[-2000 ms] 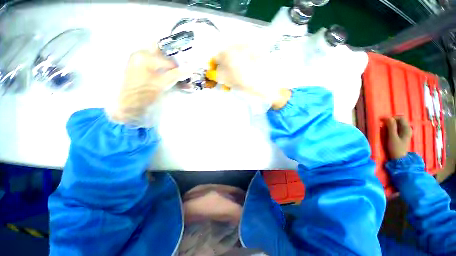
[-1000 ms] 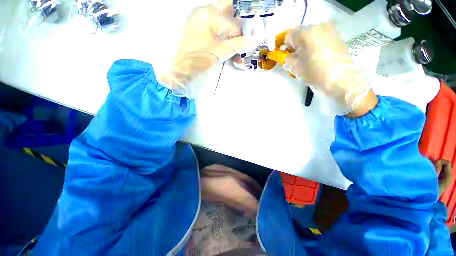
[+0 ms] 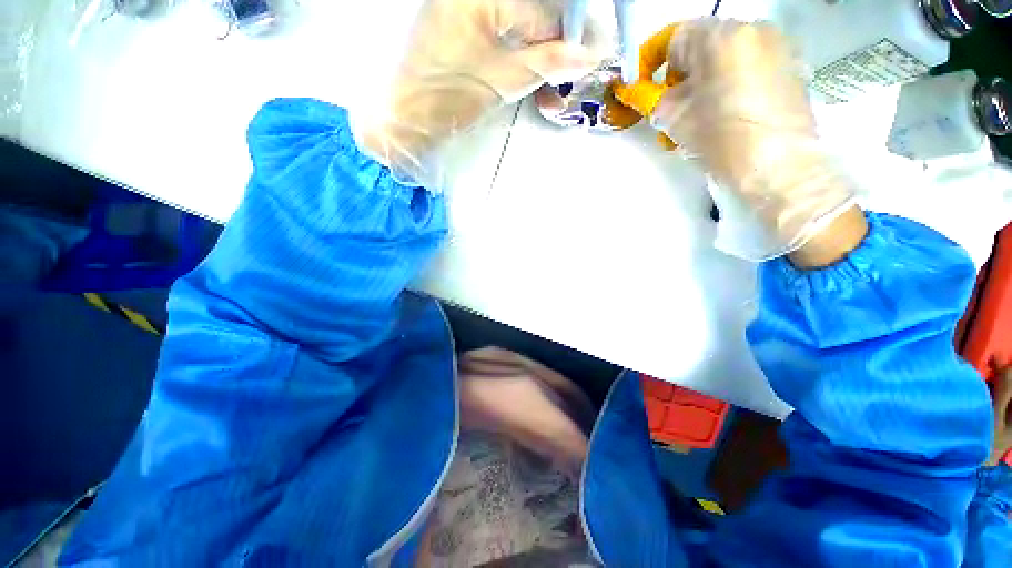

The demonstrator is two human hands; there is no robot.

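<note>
The oval unit lies at the top centre, cut off by the picture's top edge. Its shiny chrome end part point(image 3: 588, 111) faces me, and parts of two white bars point(image 3: 628, 42) run up from it. My left hand point(image 3: 477, 78), in a clear glove, grips the unit at its left side, thumb across it near the end part. My right hand point(image 3: 741, 117), in a clear glove with orange-yellow finger cots point(image 3: 641, 95), has its fingertips on the end part's right side. Whether they hold anything small is hidden.
Two white bottles point(image 3: 938, 120) with round metal tops stand at the upper right. Shiny end parts of other units point(image 3: 246, 13) show at the top left. Red trays point(image 3: 682, 415) are below the bench edge and at the far right, where part of another person's hand shows.
The view has swung, so the unit has moved up and right in the picture and its far end bracket has left the frame. Both hands stay at the chrome end part.
</note>
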